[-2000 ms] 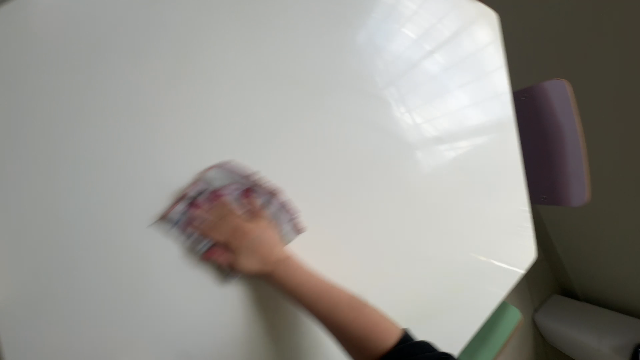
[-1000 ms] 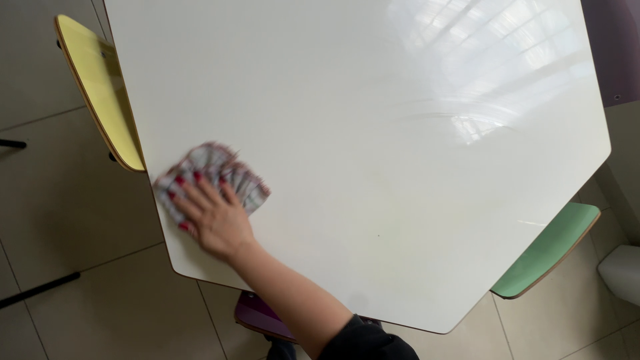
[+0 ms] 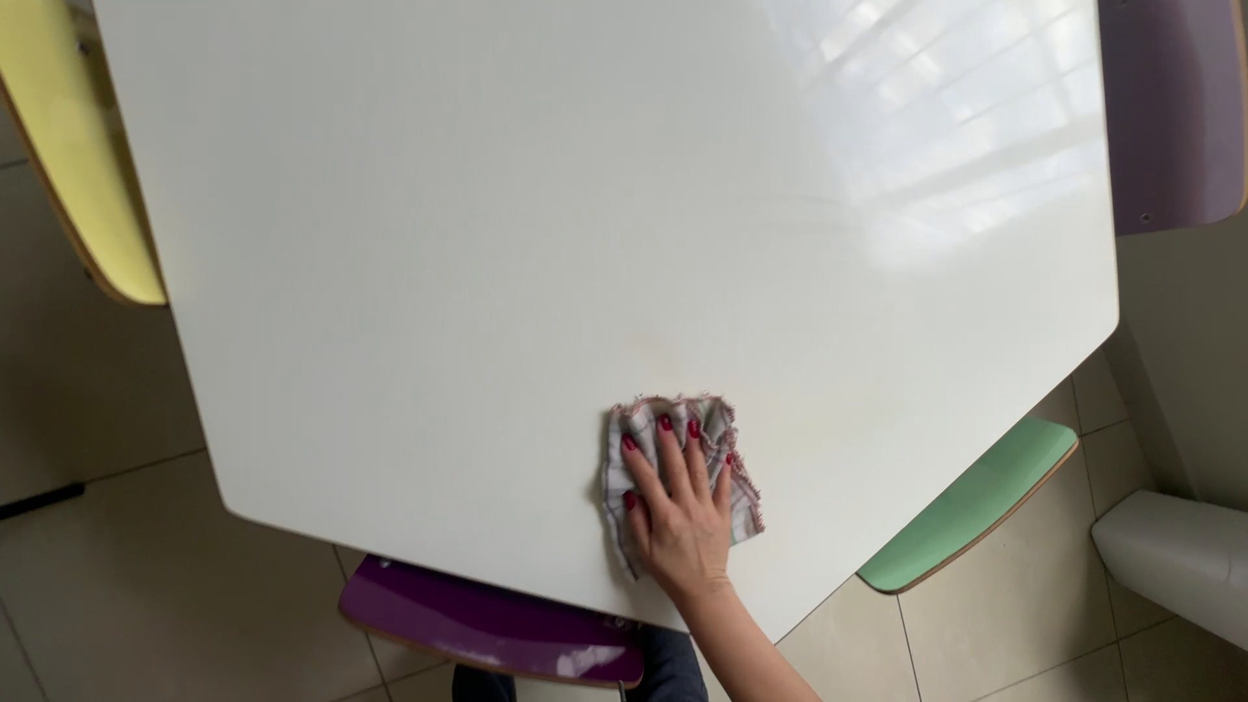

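Note:
Palm down, my right hand (image 3: 687,522) presses on a checked cloth (image 3: 624,463) with frayed edges. Its fingers point up the view, slightly spread, and the red-painted nails show over the fabric. Part of the cloth is hidden under the palm. The cloth lies rumpled on a white tabletop (image 3: 439,292) with angled corners, close to the edge at the bottom of the view. A faint yellowish mark shows on the tabletop just above the cloth. My left hand is out of view.
Around the table stand a yellow chair (image 3: 73,166) at left, a dark purple one (image 3: 487,624) at the bottom, a green one (image 3: 975,512) at lower right and a mauve one (image 3: 1175,117) at upper right. A white object (image 3: 1175,556) stands on the tiled floor at right.
My right hand and the cloth have moved right along the near part of the tabletop, away from the left edge beside the yellow chair, where they were one second ago.

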